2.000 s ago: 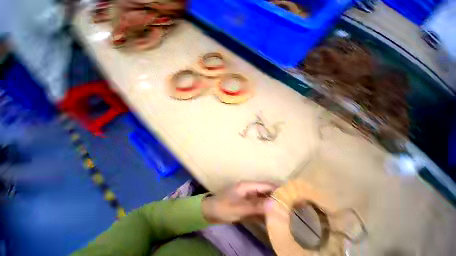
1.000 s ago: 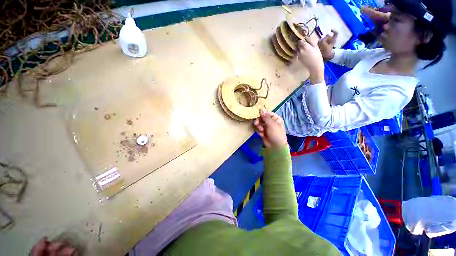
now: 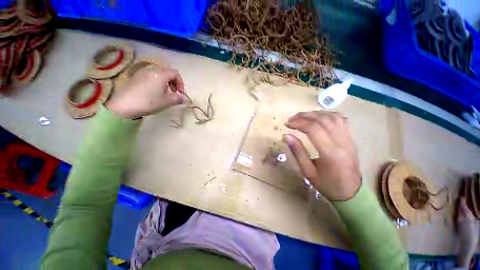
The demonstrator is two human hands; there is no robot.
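My left hand [image 3: 150,92] is above the bench at left, partly over a woven ring, with a thin brown cord tie [image 3: 185,97] pinched at its fingertips. Loose cord ties [image 3: 202,113] lie just beside those fingertips. Two woven rings with red bands [image 3: 109,61] [image 3: 84,98] lie left of the hand. My right hand [image 3: 331,153] is over the taped glue sheet [image 3: 252,153], fingers apart, with nothing seen in it. A white glue blob [image 3: 282,157] is on the sheet, beside the thumb.
A white glue bottle [image 3: 335,95] lies behind the sheet. A cord heap [image 3: 268,37] is at the far edge. A ring stack [image 3: 23,45] is at far left. Finished rings [image 3: 401,184] are at right, near another person's hand [image 3: 466,227]. Blue crates stand beyond the bench.
The view has turned left. My right hand has let go of the finished rings and is now over the sheet. My left hand has come to the loose cord ties and pinches one.
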